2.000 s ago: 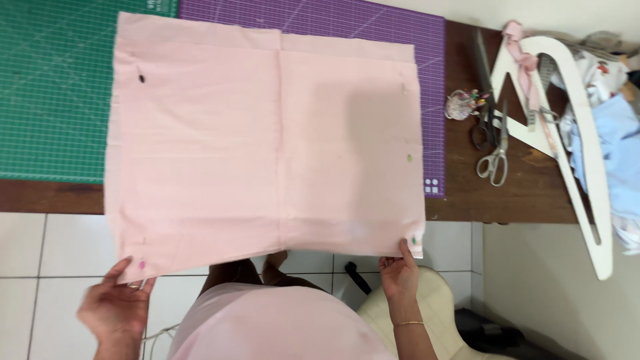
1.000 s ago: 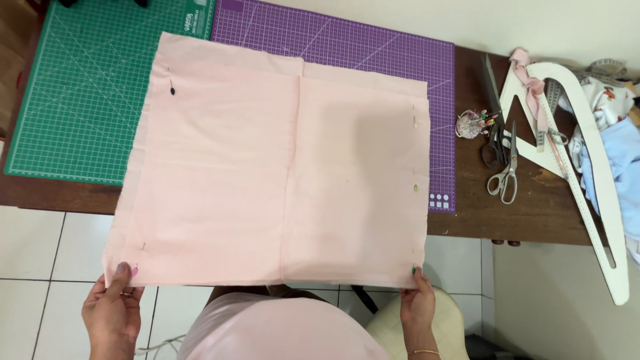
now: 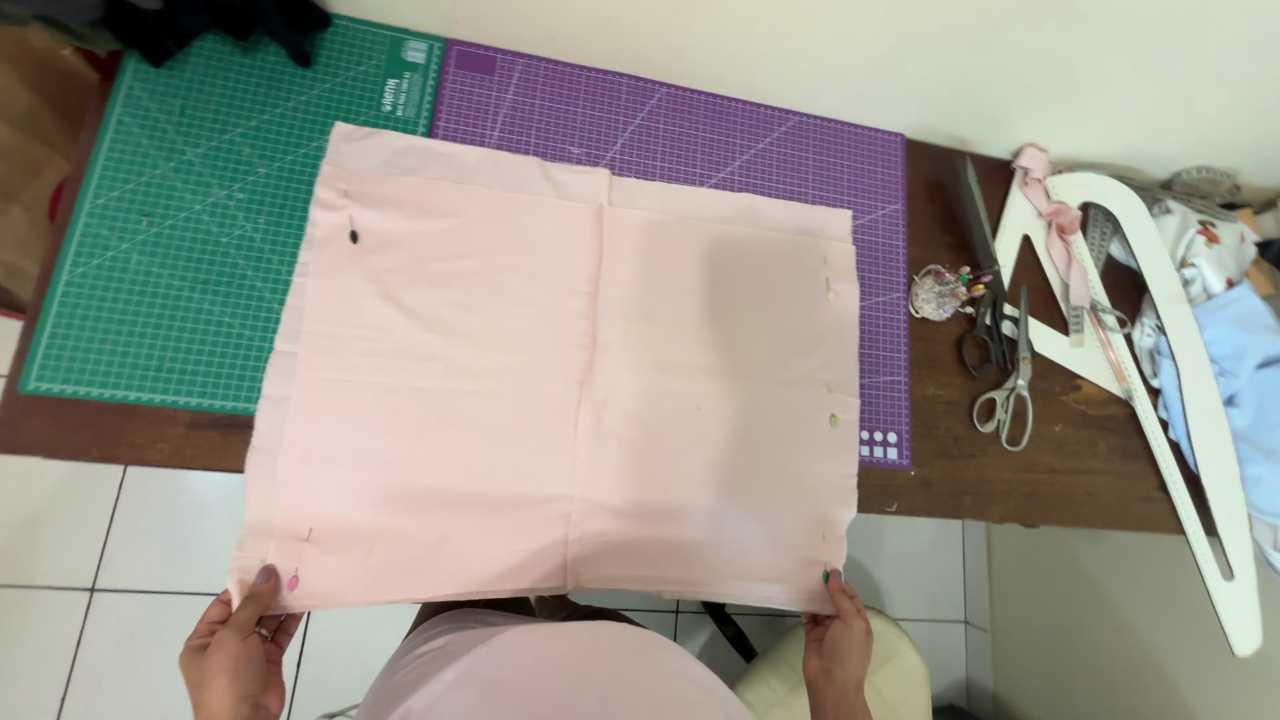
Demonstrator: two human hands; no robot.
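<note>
Layered pale pink fabric (image 3: 450,380) spreads over the mats and hangs past the table's front edge, with a seam or fold down its middle. My left hand (image 3: 240,640) pinches its near left corner, beside a pink-headed pin (image 3: 293,582). At the near right corner my right hand (image 3: 838,630) holds the fabric, its fingertips by a green-headed pin (image 3: 827,576). A black-headed pin (image 3: 353,236) sits at the far left, and a yellowish-headed pin (image 3: 834,421) is on the right side.
Beneath the fabric lie a green cutting mat (image 3: 170,250) and a purple cutting mat (image 3: 780,155). To the right are metal scissors (image 3: 1018,390), dark-handled scissors (image 3: 985,340), a pincushion (image 3: 938,293), a white pattern ruler (image 3: 1190,400) and blue cloth (image 3: 1245,370). A chair (image 3: 890,660) stands below.
The fabric's far left part has shifted over the mats since the earlier frames. Both hands still hold the near corners. The view has shifted somewhat.
</note>
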